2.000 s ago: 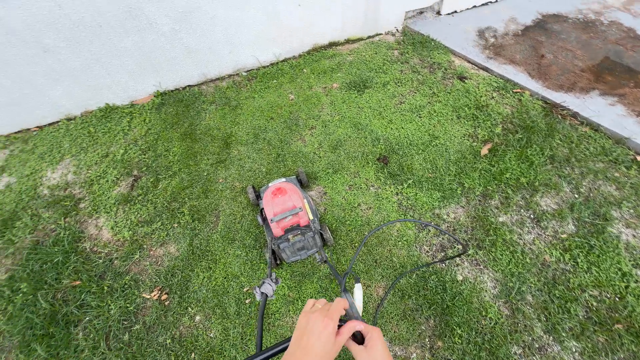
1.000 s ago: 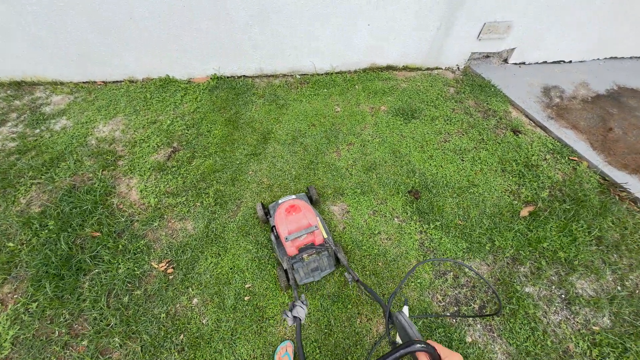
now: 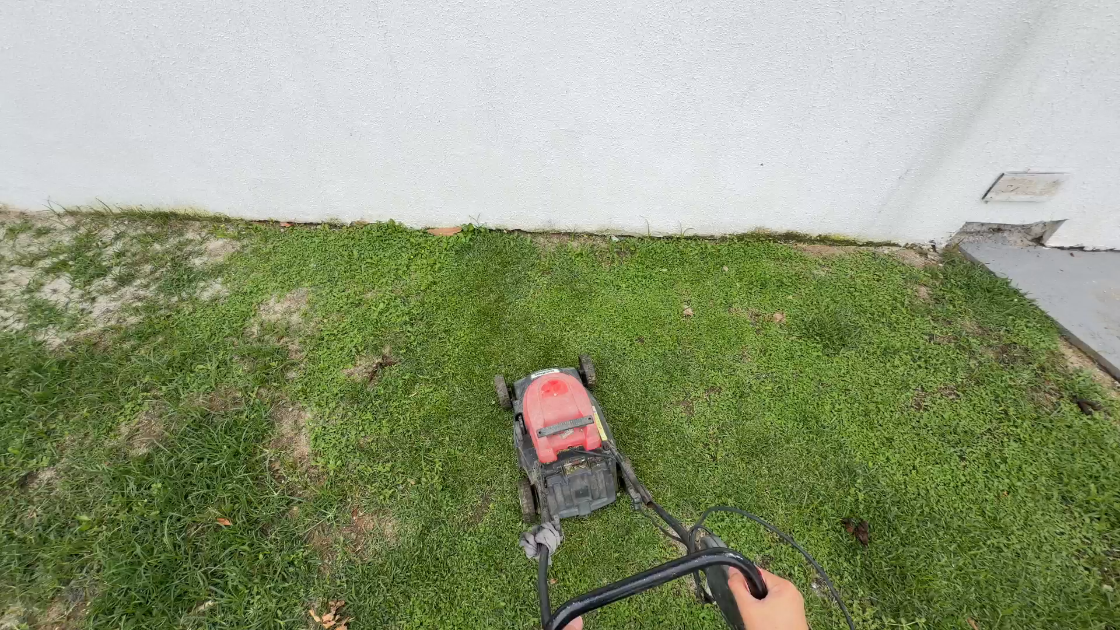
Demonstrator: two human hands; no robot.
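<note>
A red and black electric lawn mower (image 3: 560, 429) stands on the grass below the middle of the head view, its front toward the wall. Its black tubular handlebar (image 3: 656, 573) reaches to the bottom edge. My right hand (image 3: 770, 602) is closed around the right bend of the bar, beside the dark switch housing. Of my left hand (image 3: 573, 624) only a fingertip shows at the bottom edge, against the left part of the bar; the rest is out of frame. A grey cloth (image 3: 541, 538) is tied around the left handle tube. A black cable (image 3: 787, 535) loops over the grass on the right.
A white wall (image 3: 525, 114) runs across the far side of the grass, with a small plate (image 3: 1025, 186) low on its right. A grey concrete slab (image 3: 1063, 284) edges the lawn at right. Bare patches and dry leaves (image 3: 329, 616) dot the left side.
The view has turned, and the wall fills more of it. The mower now points more directly at the wall. Two seconds ago both hands were together near the cable; now they are apart on the bar.
</note>
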